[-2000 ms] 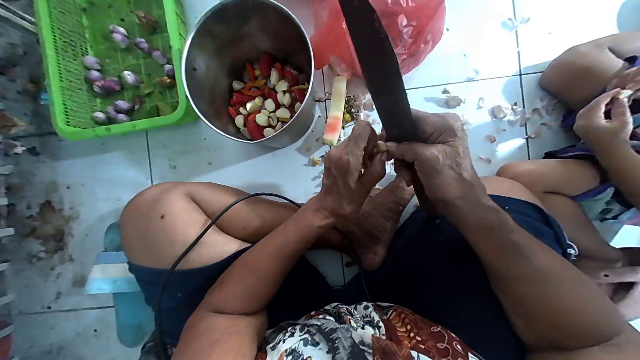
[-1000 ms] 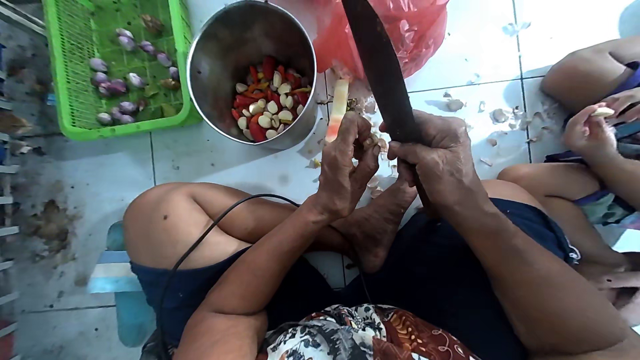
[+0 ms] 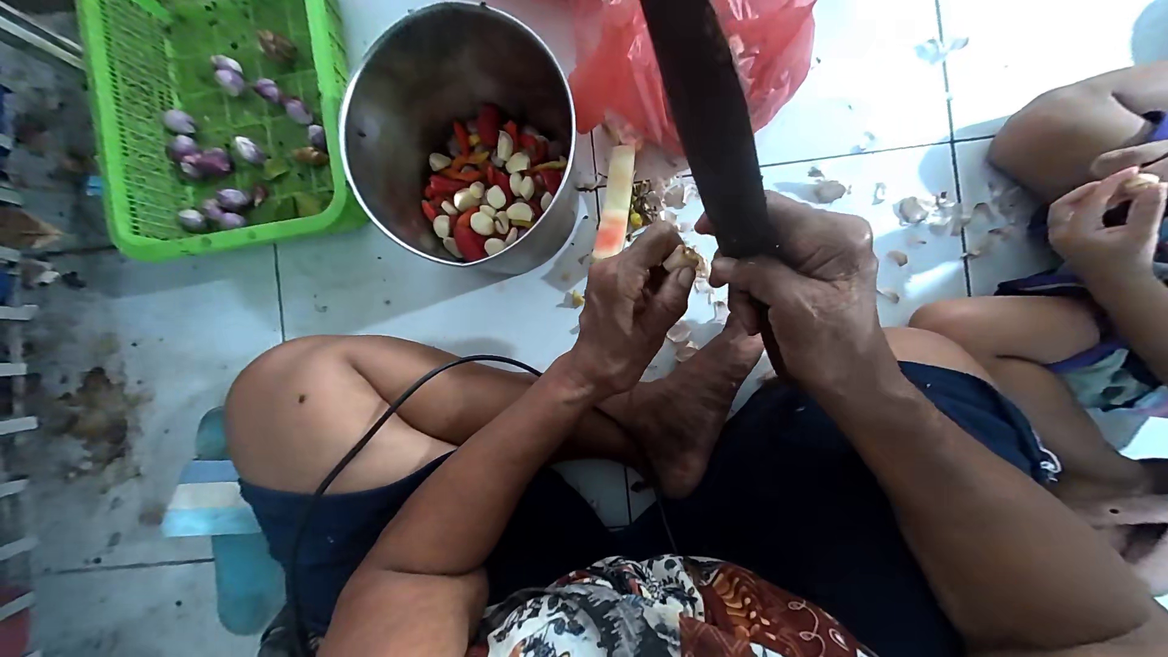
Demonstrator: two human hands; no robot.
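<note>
A garlic clove [image 3: 683, 261] is pinched between the thumb and fingers of my left hand [image 3: 630, 306]. Close on its right, my right hand [image 3: 808, 283] grips a large dark-bladed knife [image 3: 716, 128] low down, the blade pointing up and away from me; the fist mostly hides its handle. Beyond my left hand lies a pale strip with a reddish end [image 3: 618, 196], its kind unclear. A deep metal pot [image 3: 392, 128] stands to the left, holding peeled garlic cloves [image 3: 495, 197] and red chillies [image 3: 469, 241].
Left of the pot is a green plastic basket [image 3: 219, 239] with shallots [image 3: 210, 162]. A red plastic bag [image 3: 785, 55] lies behind the knife. Garlic skins [image 3: 912, 210] litter the tiled floor. Another person's hand [image 3: 1104, 219] is at the right edge. A black cable [image 3: 392, 411] crosses my leg.
My left hand's fingers were more spread one second ago and are now curled around the clove. The knife remains in my right hand. The other person's hands have moved somewhat.
</note>
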